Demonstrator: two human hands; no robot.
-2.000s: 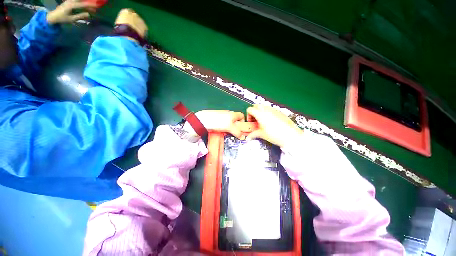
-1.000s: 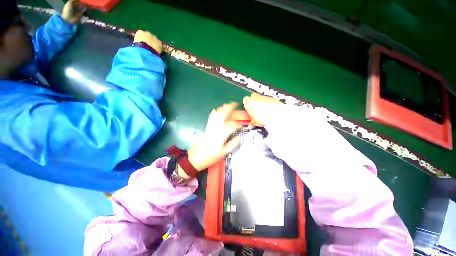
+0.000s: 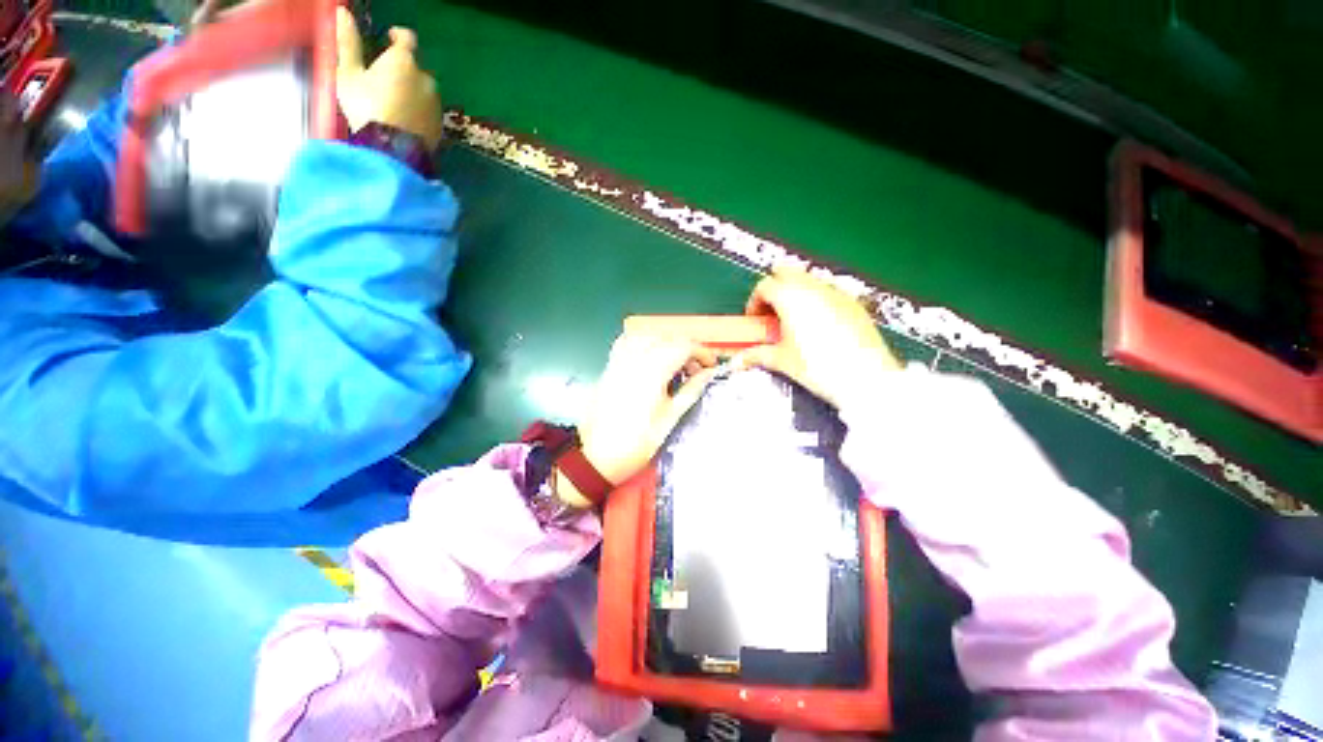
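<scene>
An open tablet unit (image 3: 755, 558) with a large silver-white battery area lies in a red-orange foam tray (image 3: 624, 580) in front of me. My left hand (image 3: 634, 399) is at the tray's far left part, fingertips bent over the tablet's far end. A dark red band (image 3: 580, 471) is on my left wrist. My right hand (image 3: 820, 331) is at the far end too, its fingertips close to the left ones. The fingers hide the far end, and I cannot tell whether a small part is between them.
A co-worker's blue sleeve (image 3: 370, 261) is at the left, with a tray and tablet (image 3: 232, 138) held up. Another tray (image 3: 1124, 276) with a tablet lies on the green conveyor (image 3: 871, 189) at right. A chipped metal edge (image 3: 697, 225) borders the bench. White sheets (image 3: 1313, 652) are at lower right.
The co-worker has raised a tray with a tablet on the left. My left fingers have moved closer over the tablet's far end. The tray on the conveyor appears further right.
</scene>
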